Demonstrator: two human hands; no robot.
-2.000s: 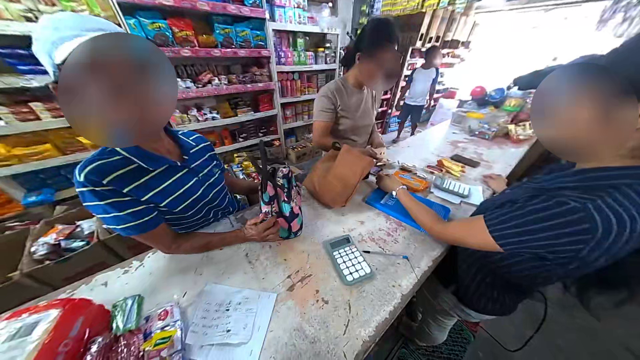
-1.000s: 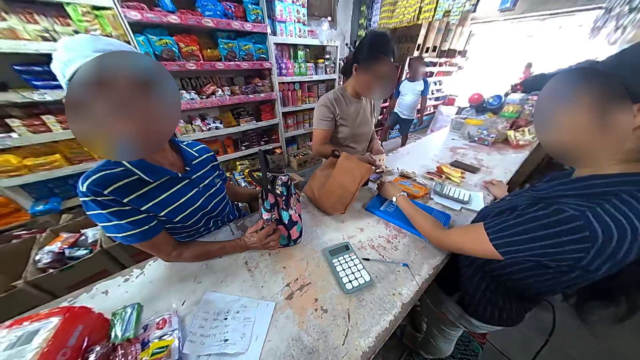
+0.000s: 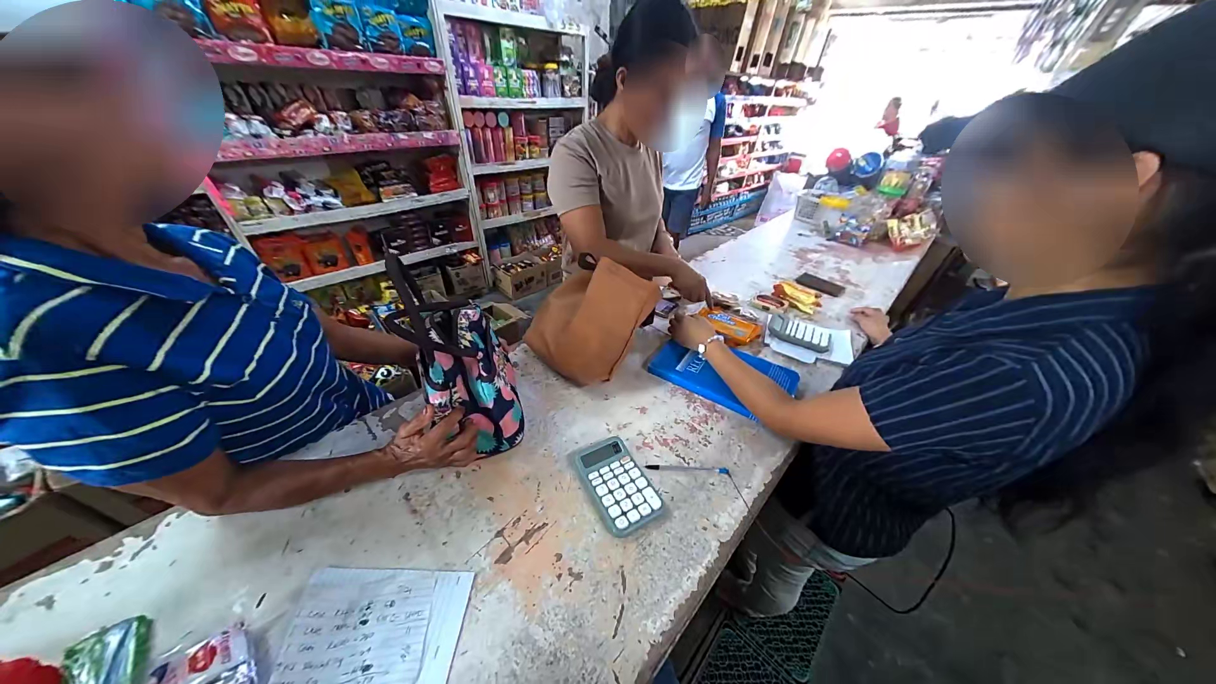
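Observation:
Neither my left hand nor my right hand shows in the head view. On the worn painted counter (image 3: 380,532) lies a grey calculator (image 3: 619,485) with white keys, a pen (image 3: 689,468) beside it. Handwritten sheets of paper (image 3: 366,627) lie at the near edge. A person in a striped polo holds a dark patterned tote bag (image 3: 475,380) upright. Right of that bag stands a brown bag (image 3: 594,323). A blue folder or pad (image 3: 722,375) lies under the forearm of a person in a striped navy shirt. An orange packet (image 3: 731,326) and a second calculator (image 3: 800,332) are beyond it.
Shelves of packaged snacks (image 3: 342,142) line the back. A person in a tan shirt (image 3: 608,180) reaches over the counter behind the brown bag. Packets (image 3: 109,651) lie at the near left. Plastic goods (image 3: 874,204) crowd the counter's far end. A dark cable (image 3: 936,570) hangs at right.
The tan-shirted person's hand has moved out over the counter toward the orange packet. The person in the background is now partly hidden behind them. The view has shifted somewhat.

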